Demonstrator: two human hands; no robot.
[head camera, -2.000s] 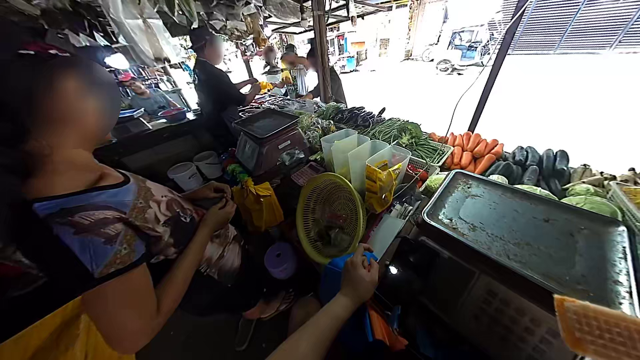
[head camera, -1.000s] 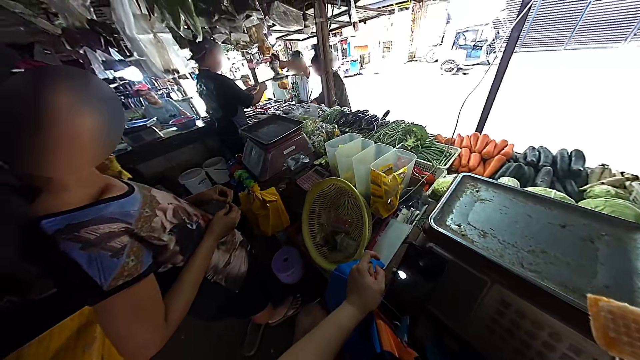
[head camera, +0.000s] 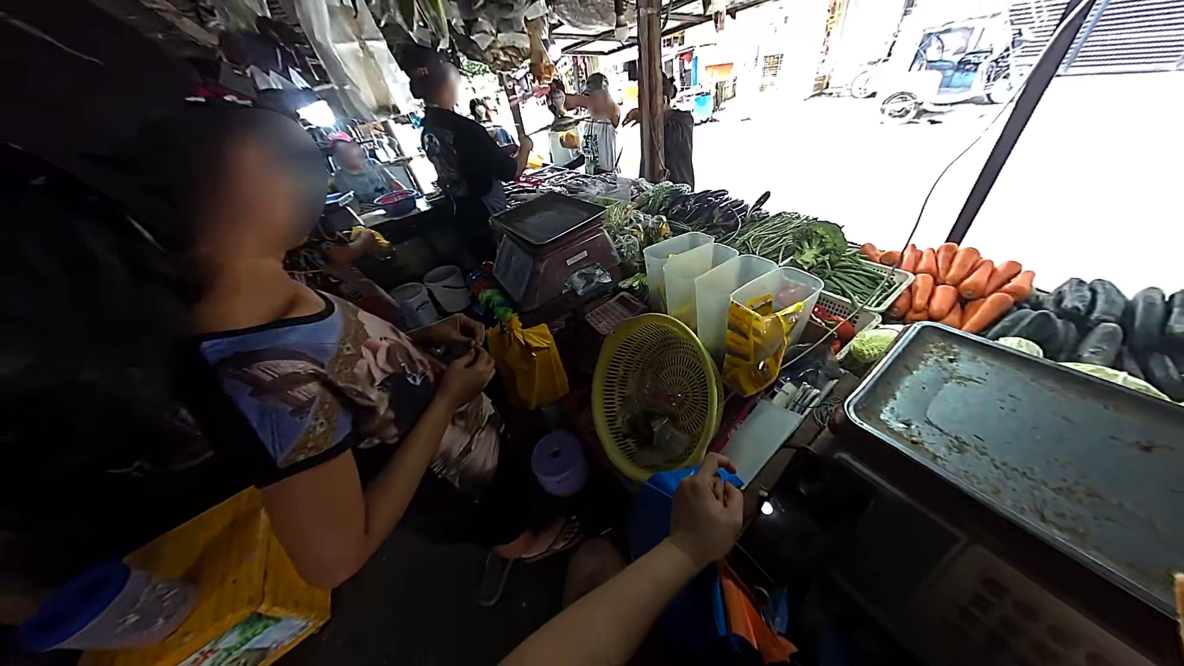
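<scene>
My left hand (head camera: 708, 511) reaches in from the bottom middle, its fingers curled at the top edge of a blue bag (head camera: 655, 518); the bag seems pinched between them. Orange material (head camera: 747, 615) hangs beside the blue. Just beyond the hand, a yellow plastic strainer basket (head camera: 606, 398) leans tilted, with some clear plastic and scraps inside. A pale flat board (head camera: 763, 439) lies to the right of the basket. My right hand is out of view.
A person (head camera: 277, 388) stands close at left, hands together. Around are clear plastic containers (head camera: 721, 296), a weighing scale (head camera: 555, 254), a large metal tray (head camera: 1027, 453), carrots (head camera: 967, 282), a purple tub (head camera: 560, 462) and a wooden post (head camera: 650, 102).
The view has shifted left, and a blue-lidded container now shows at the lower left. My left hand stays at the blue bag. The tan piece at the right has mostly left the view.
</scene>
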